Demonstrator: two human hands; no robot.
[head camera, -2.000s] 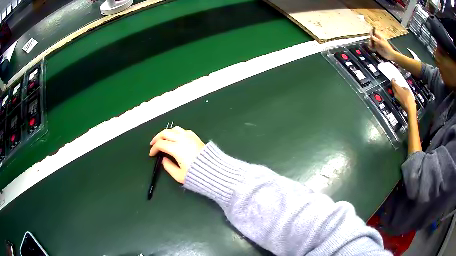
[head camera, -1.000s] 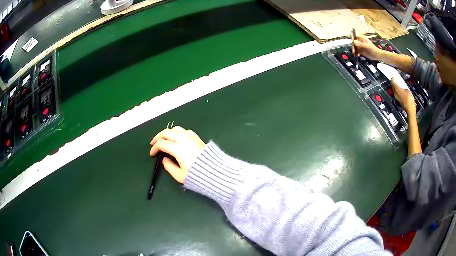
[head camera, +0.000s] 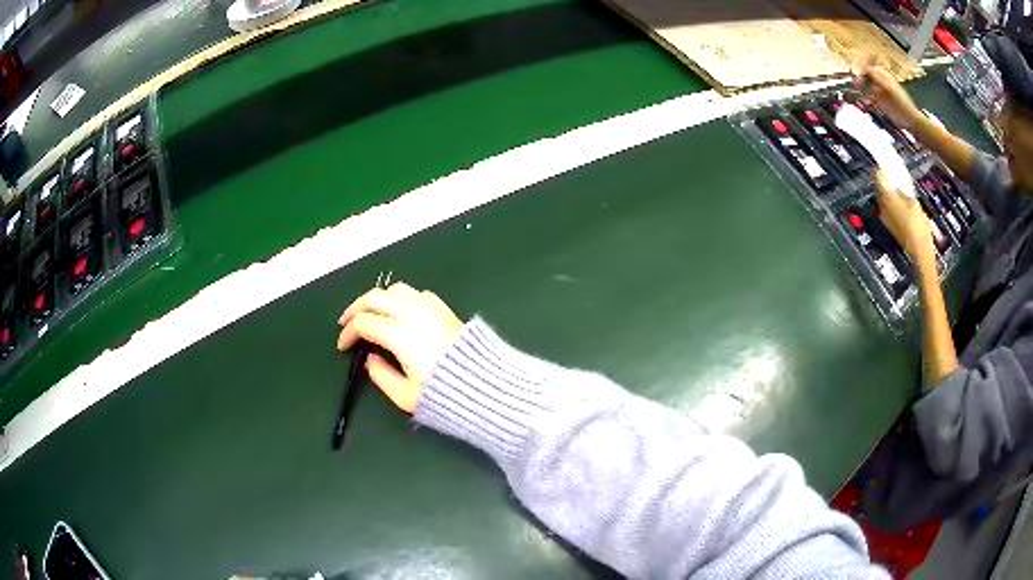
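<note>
My right hand (head camera: 399, 342), in a pale lilac knitted sleeve, rests on the dark green work surface (head camera: 634, 272) left of centre. It holds black tweezers (head camera: 347, 410); their handle sticks out below the hand towards the wearer, and two thin tips show just beyond the fingers. The tips touch no unit. My left hand is not in view. A small pale object (head camera: 278, 577) is cut off by the bottom edge; I cannot tell what it is.
A tray of black units (head camera: 170, 244) lies on the brighter green conveyor (head camera: 374, 125) at left. Another tray (head camera: 833, 215) lies at right, under another person's hands holding a white sheet (head camera: 878, 147). A smartphone (head camera: 70, 557) lies bottom left. A wooden board (head camera: 759, 45) lies at the back.
The left tray has moved right along the conveyor, showing more units. The other person's hands and white sheet have shifted over the right tray. My right hand has stayed practically still with the tweezers.
</note>
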